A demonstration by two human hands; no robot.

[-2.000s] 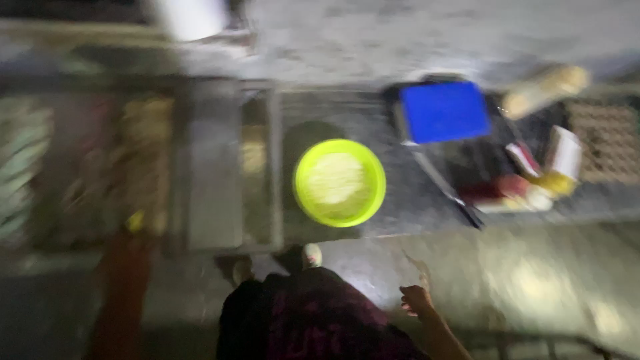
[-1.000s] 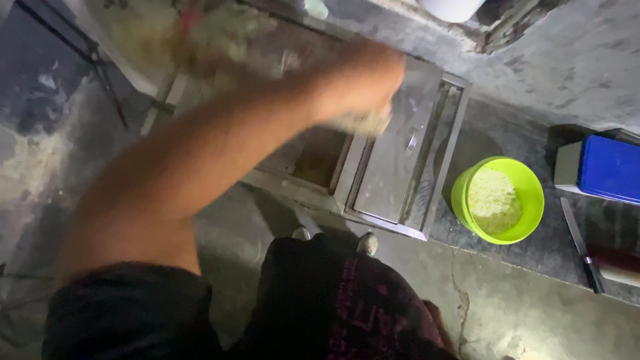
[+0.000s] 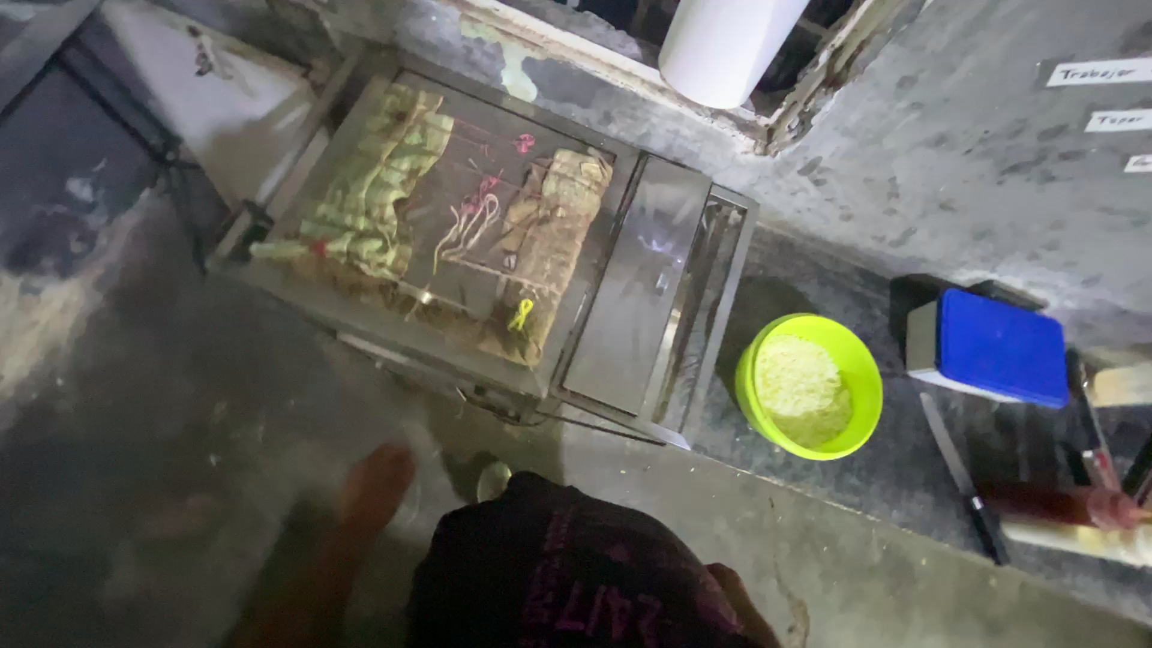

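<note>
My left hand [image 3: 380,481], blurred, hangs low over the floor in front of a metal-framed cart; its fingers cannot be made out. Only the right forearm [image 3: 733,594] shows beside my dark shirt, with the right hand hidden. On the cart's top [image 3: 490,117] lie crumpled greenish cloths or wrappings [image 3: 387,198], a brownish one [image 3: 567,216], pale and pink strings [image 3: 468,225] and a yellow tie [image 3: 520,314]. A metal lid [image 3: 634,288] covers part of the right side. A lime-green bucket [image 3: 810,387] holding a pale, grainy mass stands right of the cart.
Along the dark counter [image 3: 877,477] are a container with a blue lid [image 3: 1003,346], a knife [image 3: 963,477] and a bottle of red sauce [image 3: 1062,504]. A white cylindrical object [image 3: 729,54] is above, by the wall opening. Handwritten labels [image 3: 1102,72] mark the wall. A folding frame [image 3: 175,153] stands left.
One second ago my left arm reached across the cart, its hand above the metal lid; now it is down in front of the cart. The view has shifted.
</note>
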